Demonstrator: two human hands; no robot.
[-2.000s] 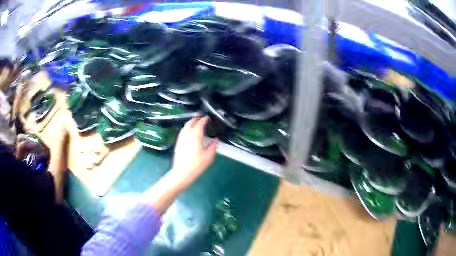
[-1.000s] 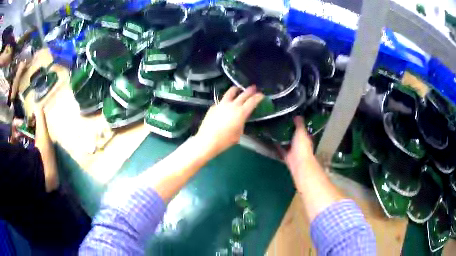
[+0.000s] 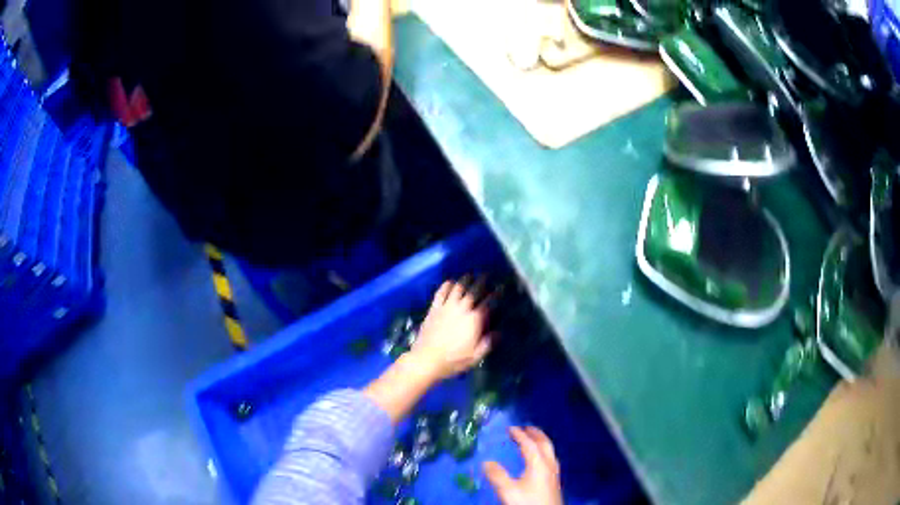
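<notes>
My left hand (image 3: 454, 330) reaches down into a blue bin (image 3: 326, 340) below the bench edge, its fingertips in shadow near small green-and-silver parts (image 3: 424, 444); whether it grips any I cannot tell. My right hand (image 3: 528, 468) is over the bin at the bottom of the view, fingers apart, with nothing visible in it. A glossy green housing (image 3: 715, 252) with a dark centre and pale rim lies on the bench, touching another housing (image 3: 725, 138) behind it.
Heaped housings (image 3: 839, 89) stand at the upper right. Small green parts (image 3: 780, 385) lie on the green bench (image 3: 582, 286). Cardboard (image 3: 839, 444) is at lower right. A person in dark clothes (image 3: 247, 128) is at upper left. Blue crates (image 3: 49, 197) are stacked at far left.
The view has swung left and down. My hands have left the housings at the heap and are now at the blue bin. Two housings now lie on the bench, in front of the heap.
</notes>
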